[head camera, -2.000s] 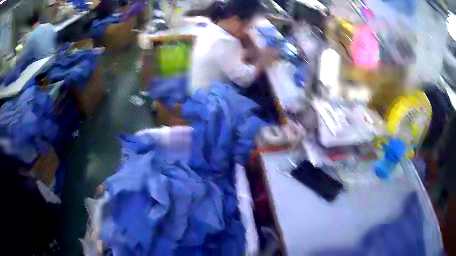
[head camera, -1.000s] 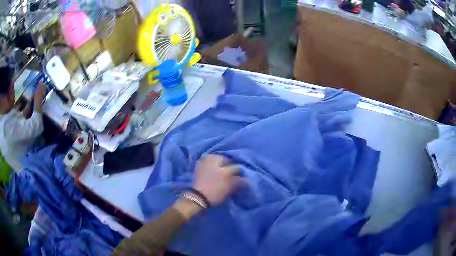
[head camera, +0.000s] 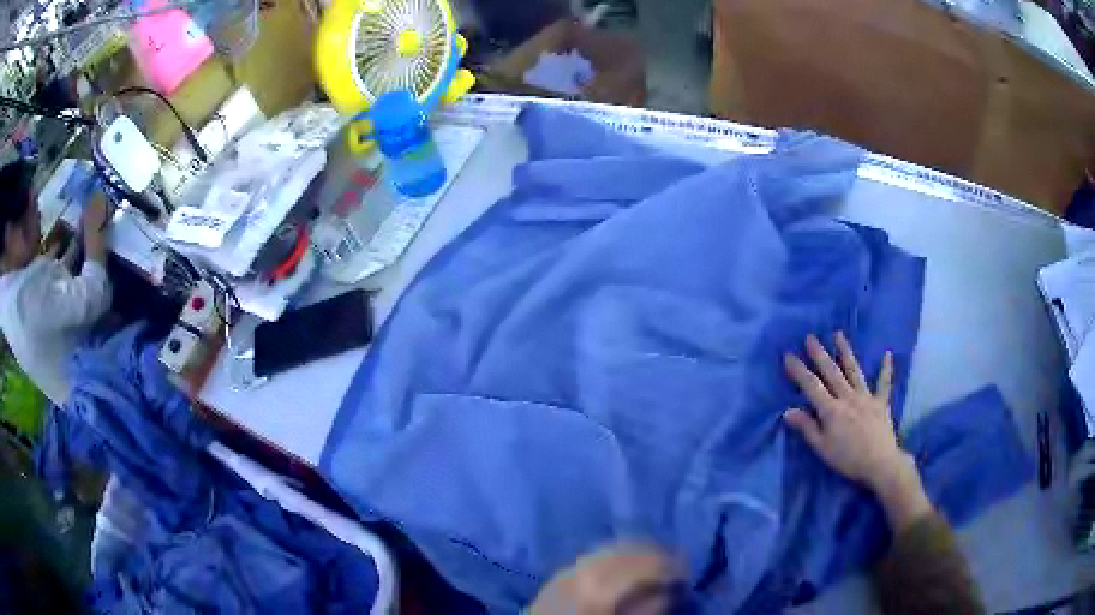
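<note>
A large blue garment (head camera: 528, 348) lies spread over the table, its surface wrinkled. A sleeve-like blue part (head camera: 975, 454) sticks out to the right. My right hand (head camera: 847, 415) lies on the garment's right part, palm down with fingers spread. My left hand (head camera: 612, 583) is at the bottom edge, over the garment's near part; it is blurred and cut off, and its fingers cannot be made out. A small dark tool, perhaps thread snips (head camera: 1043, 451), lies on the table at the right.
A phone (head camera: 313, 333), a blue bottle (head camera: 406, 144) and a yellow fan (head camera: 390, 48) are on the left side. Bagged items (head camera: 246, 198) sit in the left corner. Papers (head camera: 1072, 312) lie at the right end. A white-rimmed basket (head camera: 360, 541) holds blue garments. A person sits at far left.
The view has turned from the aisle to the table. My left hand has moved from the garment's middle to the bottom edge. My right hand now lies on the garment, which is spread flatter.
</note>
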